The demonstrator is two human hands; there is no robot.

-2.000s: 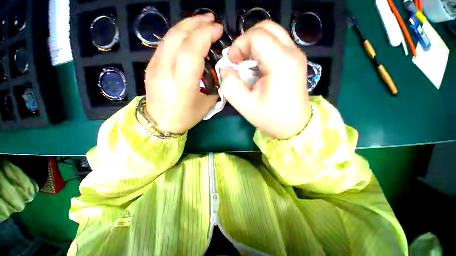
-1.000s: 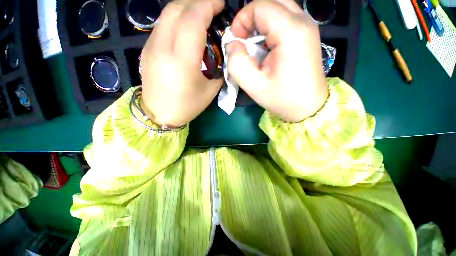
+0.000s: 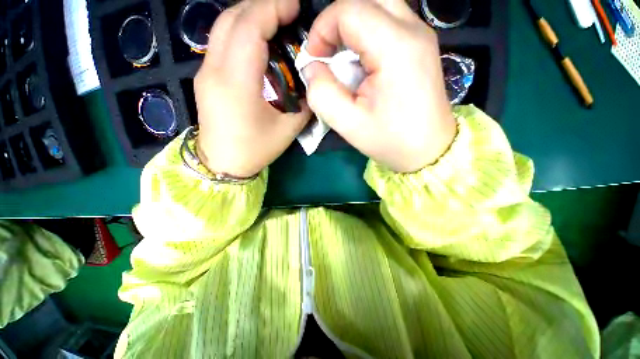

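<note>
My left hand [image 3: 242,91] holds round watch heads [image 3: 283,80] on edge between thumb and fingers; how many is hidden by the fingers. My right hand [image 3: 386,84] pinches a crumpled white cloth [image 3: 345,69] against the rims of the held watch heads, and a corner of the cloth hangs below. Both hands are over the black foam tray [image 3: 130,77]. Watch heads sit in its pockets, one [image 3: 156,113] at the lower left and one with a lit screen [image 3: 456,77] at the right.
A second foam tray [image 3: 77,133] with watch heads is at the left, with a white paper strip [image 3: 81,49] beside it. A yellow-handled tool [image 3: 567,64] lies to the right. Pens [image 3: 602,19] and a dotted card [image 3: 627,52] are at the top right. Another person's sleeve [image 3: 35,270] shows at the lower left.
The view has shifted, so the tray and tools sit differently in the picture. Both hands stay together; the held watch heads have tilted, and the cloth has bunched up in my right fingers.
</note>
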